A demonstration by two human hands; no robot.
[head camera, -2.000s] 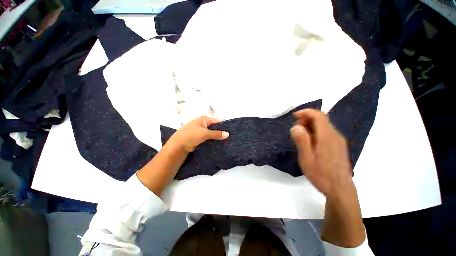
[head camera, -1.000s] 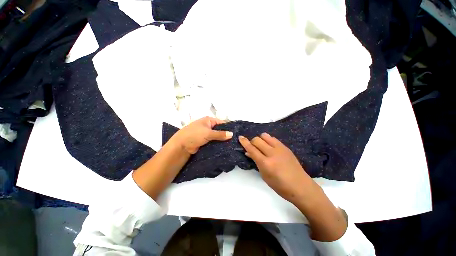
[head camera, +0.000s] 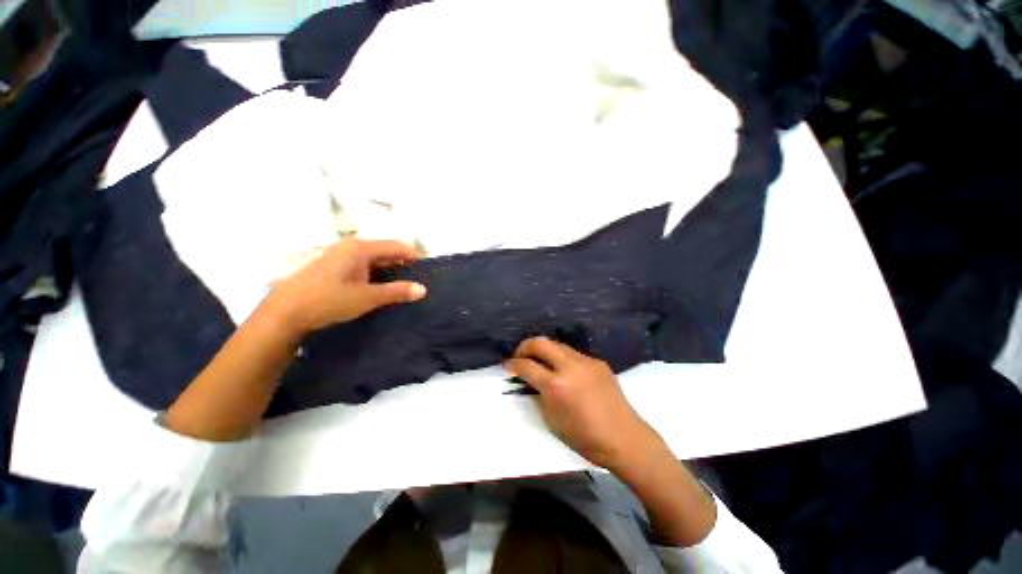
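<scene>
A dark garment with pale flecks (head camera: pixel 527 294) lies spread on the white table, its band running across near the front edge. Its creased white lining (head camera: pixel 482 135) lies behind the band. My left hand (head camera: pixel 342 289) rests on the left part of the band, thumb and index finger apart on the cloth. My right hand (head camera: pixel 566 387) is at the band's lower edge, fingertips closed on the edge. Small dark pointed tips of a tool, perhaps snips (head camera: pixel 519 387), stick out to the left under the right fingers; the rest is hidden in the palm.
The white table's (head camera: pixel 829 370) curved front edge runs close to my body. Dark garments (head camera: pixel 45 168) are heaped at the left, and more dark cloth (head camera: pixel 953 280) lies beyond the table at the right. A pale surface (head camera: pixel 247 17) shows at the far left.
My right hand has moved from the middle of the band down to its lower edge, and the dark tips now show. The band lies flatter. The whole view has shifted.
</scene>
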